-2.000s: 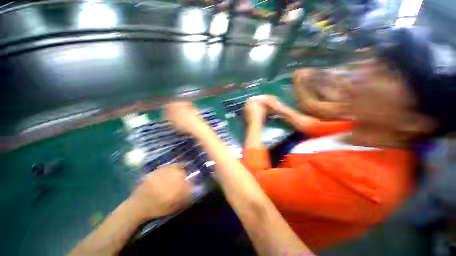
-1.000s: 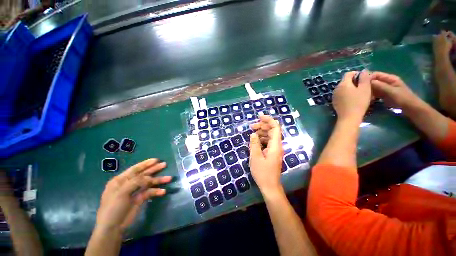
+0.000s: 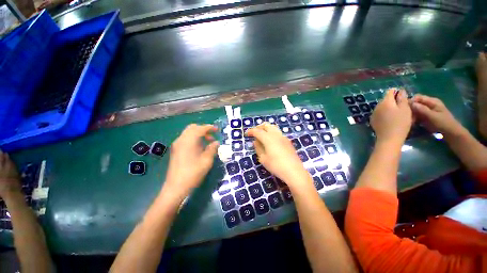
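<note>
A clear carrier sheet [image 3: 340, 162] with rows of black rounded-square pads [image 3: 256, 190] lies flat on the green bench in front of me. The pads have small light marks in the centre; those in the upper rows have larger white centres. My right hand [image 3: 275, 149] is over the upper left part of the sheet, fingertips down near the pads; whether it grips one is hidden. My left hand [image 3: 193, 154] is just left of the sheet, thumb and fingers apart, with nothing visible in it. Three small square black units [image 3: 137, 167] lie on the bench left of my left hand.
Blue bins [image 3: 80, 109] at upper left hold rows of small black pieces. A wide dark green conveyor [image 3: 256, 50] runs behind the bench edge. A person in orange sleeves [image 3: 374, 213] works at another sheet [image 3: 361, 100] on the right. Another person's arm [image 3: 24, 218] is at far left.
My left hand has moved up and right to the sheet's left edge. My right hand has lowered to the upper left pads. The view has shifted slightly.
</note>
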